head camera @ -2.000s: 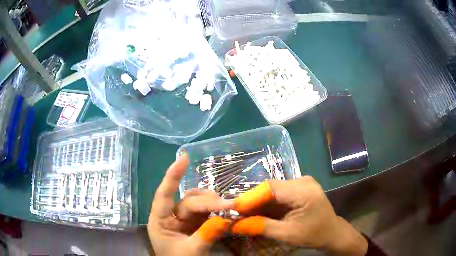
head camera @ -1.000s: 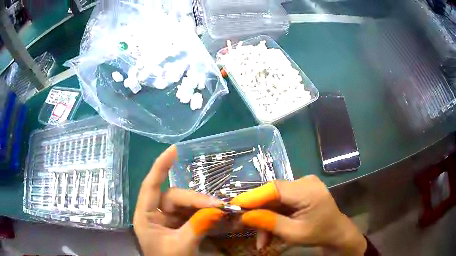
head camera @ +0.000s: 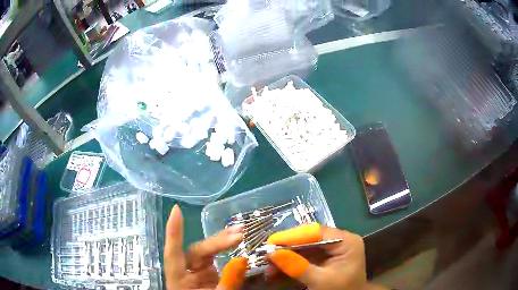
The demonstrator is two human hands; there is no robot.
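Note:
My right hand [head camera: 318, 257], with orange finger cots on thumb and forefinger, pinches a thin metal rod [head camera: 315, 244] with a white piece at its left end. The rod points right, over the near edge of the rod container [head camera: 213, 218]. My left hand [head camera: 199, 255] is just left of it, its orange-tipped thumb and its forefinger apart, nothing visible between them. Its forefinger reaches over the rods. More silver and dark rods [head camera: 261, 224] lie in the container. The hands hide its near side, and the lower frame edge cuts off both hands.
An open bag of white caps [head camera: 218, 148] lies behind, left of the sleeve container [head camera: 301, 127]. A smartphone [head camera: 381, 170] lies right. A blister tray [head camera: 108, 238], labelled box [head camera: 83, 171] and blue-edged trays [head camera: 28, 198] are left. Ribbed clear trays [head camera: 460, 85] stand far right.
The view has tilted up, so the bench things sit lower in the picture. My left fingertips have parted from the piece, and the rod now shows lengthwise in my right hand.

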